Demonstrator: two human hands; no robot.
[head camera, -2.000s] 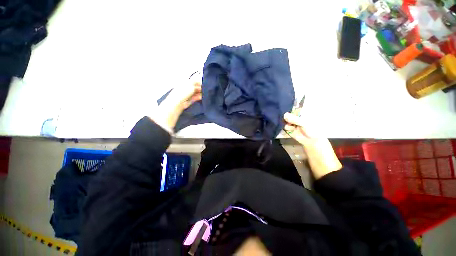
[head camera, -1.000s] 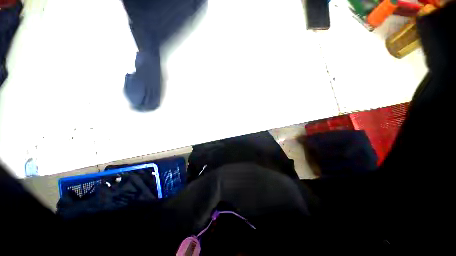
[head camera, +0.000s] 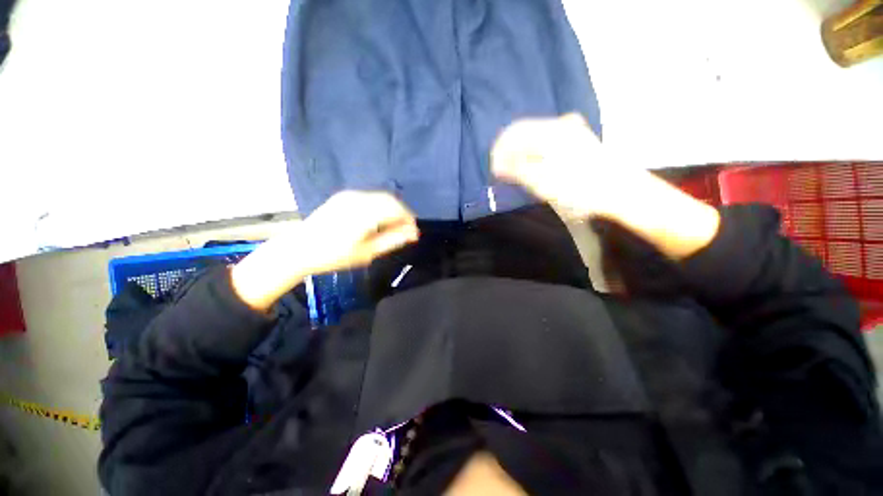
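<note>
The navy trousers (head camera: 426, 97) lie spread on the white table, with the waistband edge towards me at the table's front edge and a centre seam or fly line running up the middle. A small white patch shows near the waistband, right of centre. My left hand (head camera: 363, 228) is at the lower left corner of the waistband, its fingers curled and blurred. My right hand (head camera: 542, 160) is over the right part of the trousers, also blurred. I cannot tell whether either hand grips the cloth. No snips can be made out.
The white table (head camera: 145, 107) spans the view. A blue basket (head camera: 184, 258) with dark garments is below at the left. Red mesh baskets (head camera: 823, 218) stand at the lower right. An amber jar (head camera: 857, 34) is at the upper right. Yellow-black floor tape (head camera: 48, 412) shows lower left.
The trousers were bunched, then swung out at the upper left; now they lie flat in front of me. My hands, out of sight one second ago, are back over the trousers.
</note>
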